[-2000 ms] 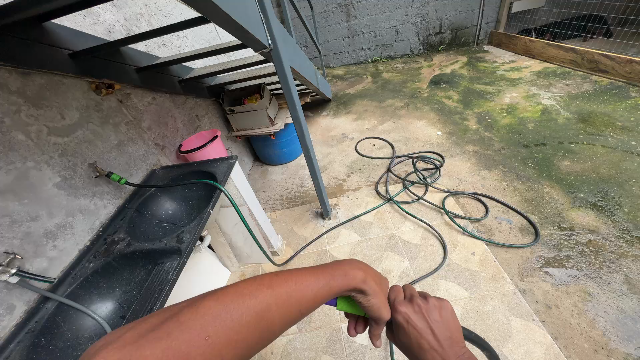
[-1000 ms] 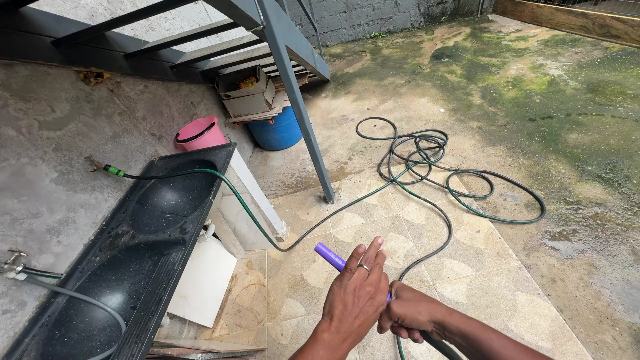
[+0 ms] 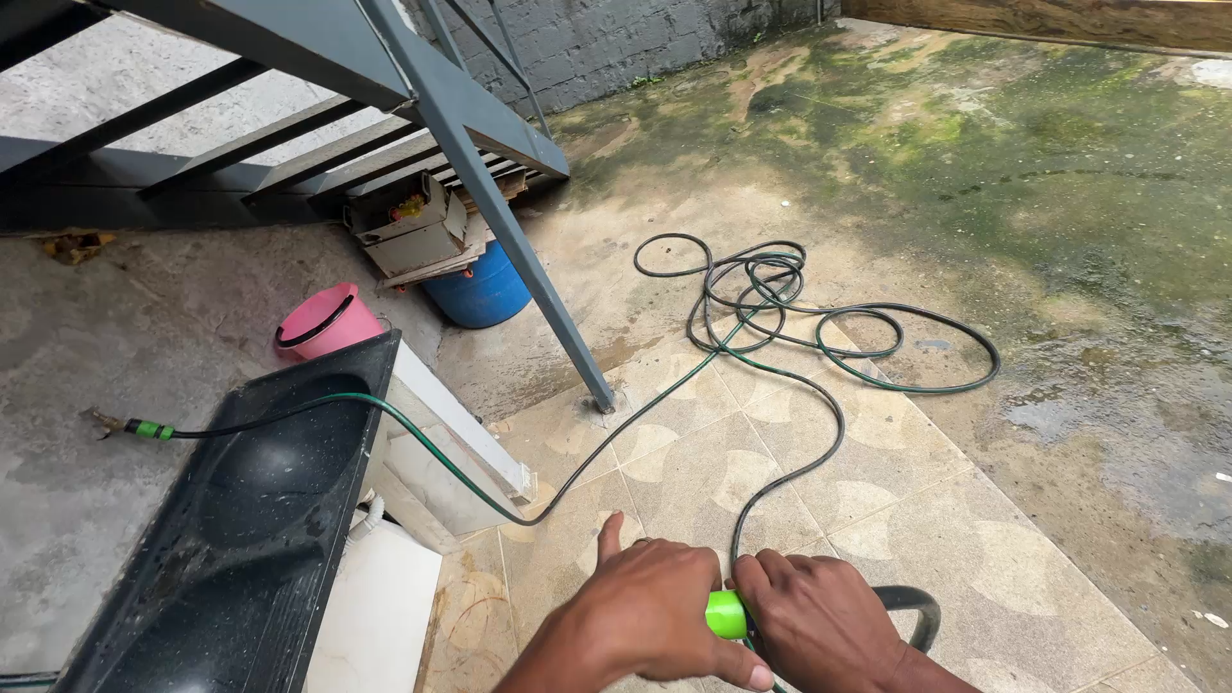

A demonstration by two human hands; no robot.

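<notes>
Near the bottom centre, my left hand (image 3: 640, 606) is around a bright green cylinder (image 3: 727, 614), one finger raised and its thumb below the cylinder. Beside it, my right hand (image 3: 818, 616) is closed on the dark part adjoining the green end; its fingers hide most of that part. A thick black tube (image 3: 914, 599) curves out behind the right hand. A thin green-and-black garden hose (image 3: 837, 414) passes behind the hands, lies in loose coils on the floor, and runs left over the black double-basin sink (image 3: 375, 414) to a wall tap (image 3: 104, 422) with a green connector (image 3: 149, 429).
A grey metal stair post (image 3: 510, 231) stands on the tiles between the sink and the coils. Behind the sink are a pink bucket (image 3: 337, 322) and a blue drum (image 3: 481, 289) with boxes on top. The concrete beyond is wet and mossy; a wooden board (image 3: 1049, 21) edges it.
The purple tube that stuck out beyond my left hand one second ago is out of sight, and the green cylinder shows between the hands. My left hand has turned with its thumb downward.
</notes>
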